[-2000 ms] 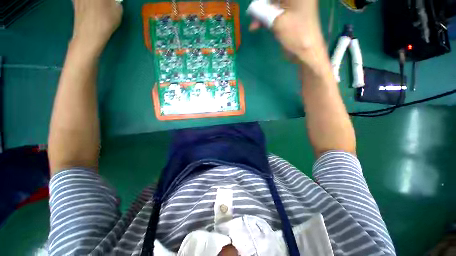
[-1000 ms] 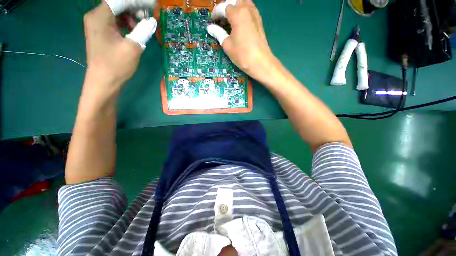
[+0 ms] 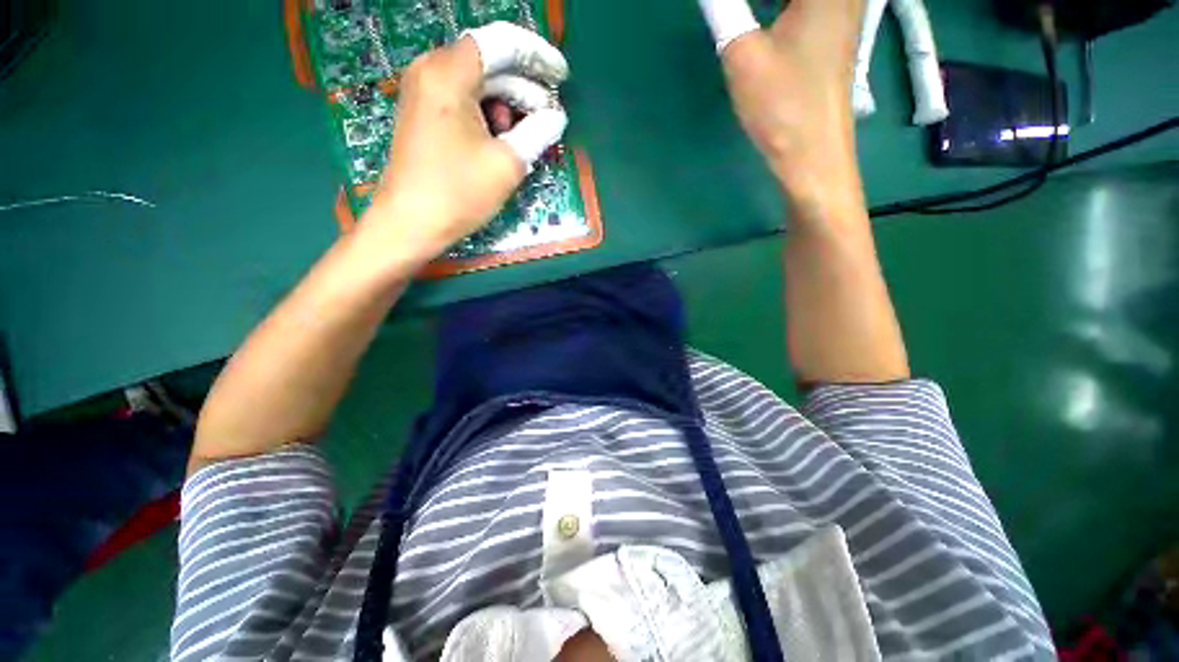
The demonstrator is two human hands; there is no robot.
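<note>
The green circuit board panel point(image 3: 362, 129) lies on the orange fixture point(image 3: 590, 201), with its upper end cut off by the top edge. Thin silvery ribbed leads point(image 3: 380, 44) lie over the upper boards. My left hand point(image 3: 446, 155) is over the panel's middle and right side, fingers curled, with white finger cots on thumb and fingertips. It hides part of the boards; whether it pinches a lead is not clear. My right hand point(image 3: 791, 97) is to the right of the panel, partly cut off by the top edge, one white cot visible; what it holds is hidden.
White-handled pliers point(image 3: 919, 58) are cut off at the upper right. Beside them lies a flat black glossy rectangle point(image 3: 989, 114) with a black cord point(image 3: 957, 203) nearby. A loose thin strand point(image 3: 97, 197) lies at left. The bench edge runs just below the fixture.
My left hand has moved right and down onto the panel. My right hand has left the panel to the right and up. The panel and bench items sit higher in view.
</note>
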